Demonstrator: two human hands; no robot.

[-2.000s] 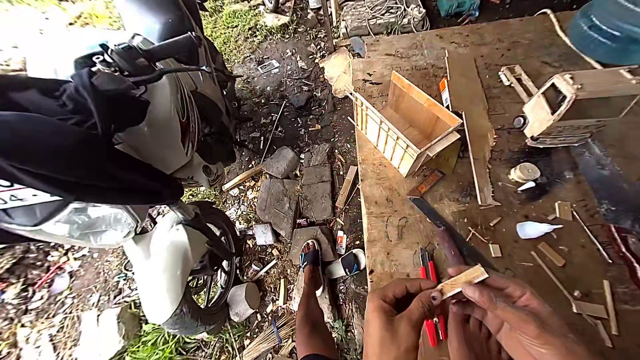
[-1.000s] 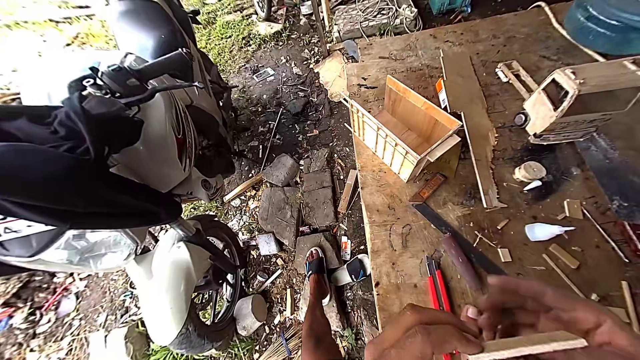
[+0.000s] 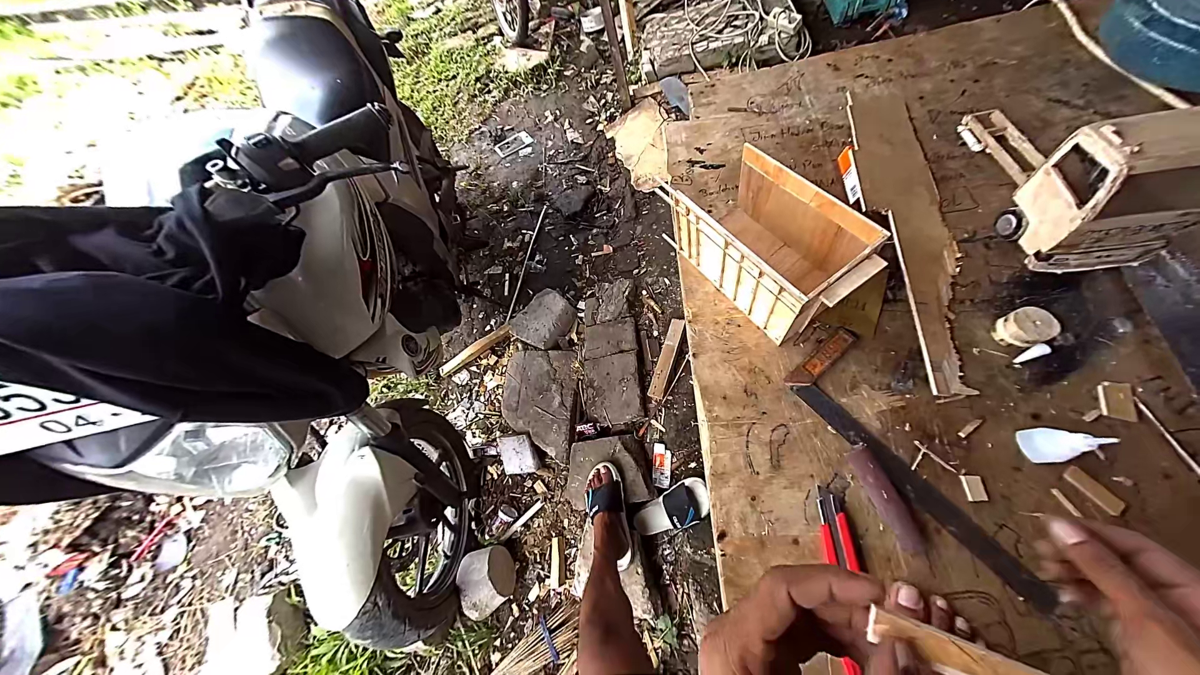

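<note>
Low on the table, my left hand grips a small flat strip of wood between thumb and fingers. My right hand is to its right, blurred, fingers apart; a thin sliver may be at its fingertips, too small to tell. Red-handled pliers lie just behind my left hand. A dark flat blade runs diagonally behind both hands, beside a purple-brown handle. Farther back stands an open wooden box with slatted sides. A wooden model truck is at the right.
On the plywood table are a long ragged board, a white glue bottle, a round wooden piece and several offcuts. A parked motorcycle stands left of the table. Stones and a sandal lie on the ground between.
The hands were together around the wood piece; now my right hand is apart from my left, farther right. The wood piece has moved lower and to the right with my left hand.
</note>
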